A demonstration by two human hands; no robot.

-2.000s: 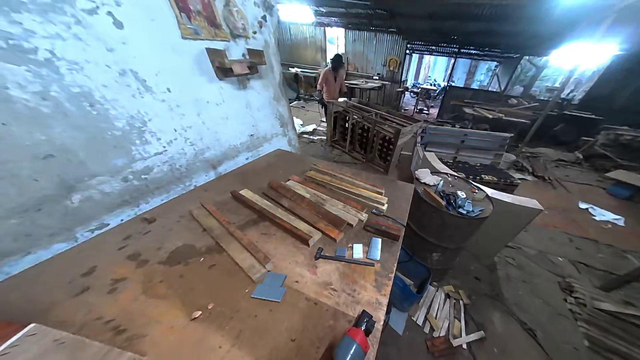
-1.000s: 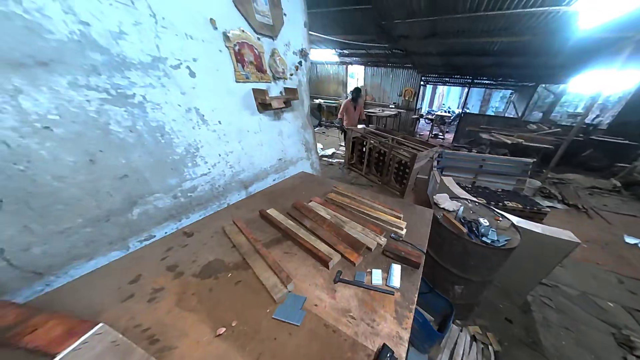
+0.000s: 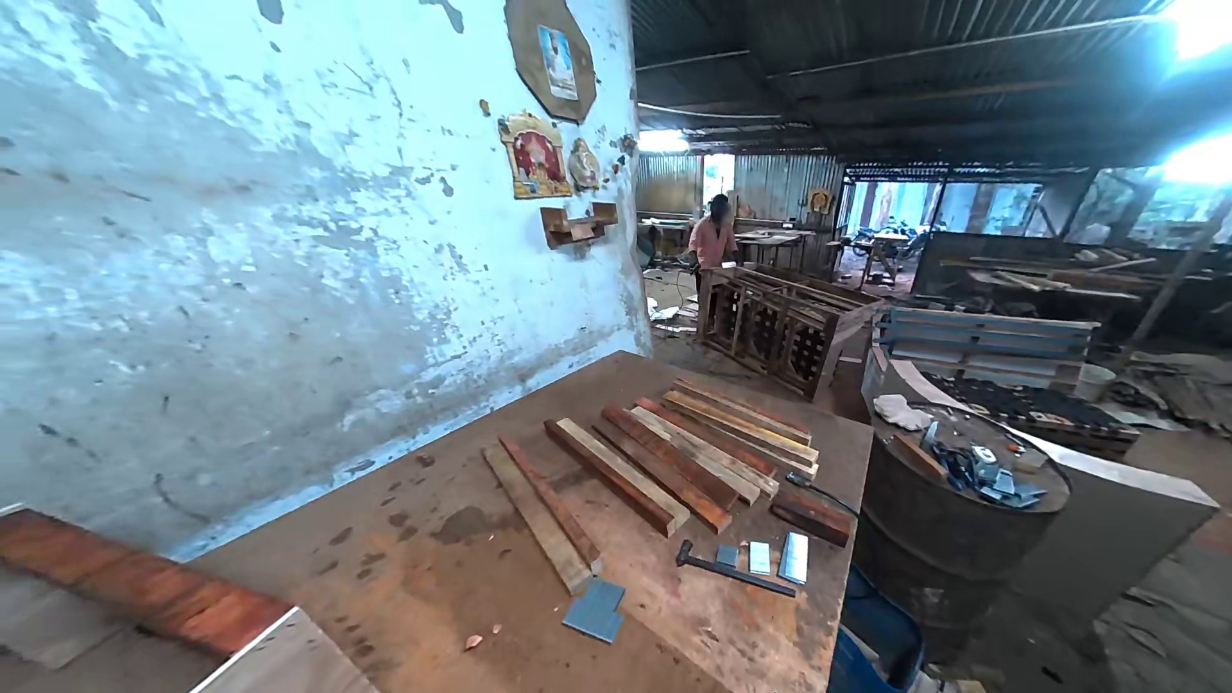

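Note:
Neither of my hands is in view. On the brown wooden table (image 3: 385, 577) several sawn wood strips lie side by side, among them a reddish strip with a pale edge (image 3: 616, 472) and a thinner pair (image 3: 539, 510) to its left. A black hammer (image 3: 736, 570) lies near the right edge. Just behind it are a bundle of metal strips (image 3: 794, 558), a white one (image 3: 759, 558) and a small grey one (image 3: 727, 554). Grey flat pieces (image 3: 595, 608) touch the end of the thin pair. A short dark wood block (image 3: 811, 518) sits by a black cable plug (image 3: 799, 479).
A rusty metal drum (image 3: 953, 539) topped with hardware and a cloth stands right of the table. Beyond are a wooden frame (image 3: 770, 332) and a person (image 3: 712, 236). A blue container (image 3: 876, 626) is beside the table. Reddish boards (image 3: 144, 577) lie lower left; a peeling wall (image 3: 289, 241) borders the left.
The view has swung left and up. The red and black tool at the table's front edge two seconds ago is out of view now.

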